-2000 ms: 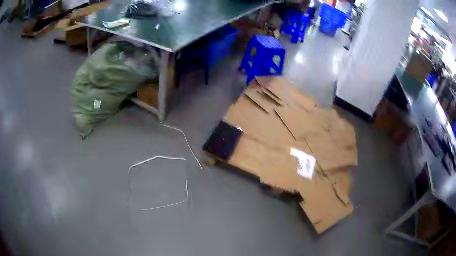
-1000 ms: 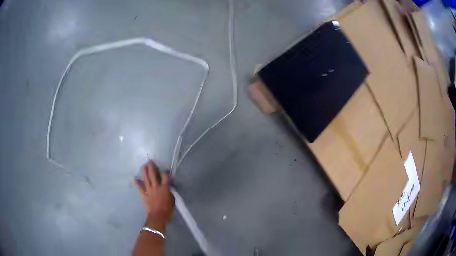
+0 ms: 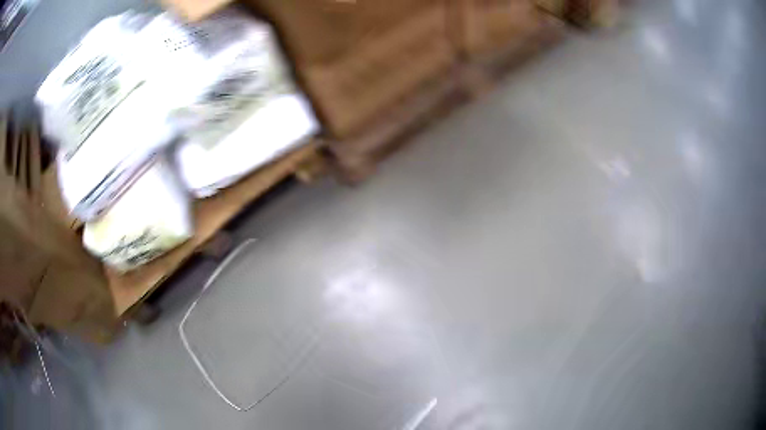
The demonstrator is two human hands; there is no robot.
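Note:
A thin white strapping band (image 3: 195, 357) lies as an open bent loop on the grey floor at the lower left, in front of a pallet. A short piece of white strap (image 3: 422, 413) shows at the bottom edge, blurred and cut off. What it joins is not visible. Neither my left hand nor my right hand can be seen in the picture. The view is motion-blurred.
White wrapped packs with dark print (image 3: 243, 101) are stacked on a pallet (image 3: 227, 206) at the upper left. Brown cartons (image 3: 378, 67) stand at the top. More brown cardboard (image 3: 59, 260) is at the left edge. Grey floor (image 3: 504, 235) spans the middle and right.
The view has swung away from the flattened cartons and black square sheet to the pallet with white packs. The hand seen near the strap a second ago is out of the picture.

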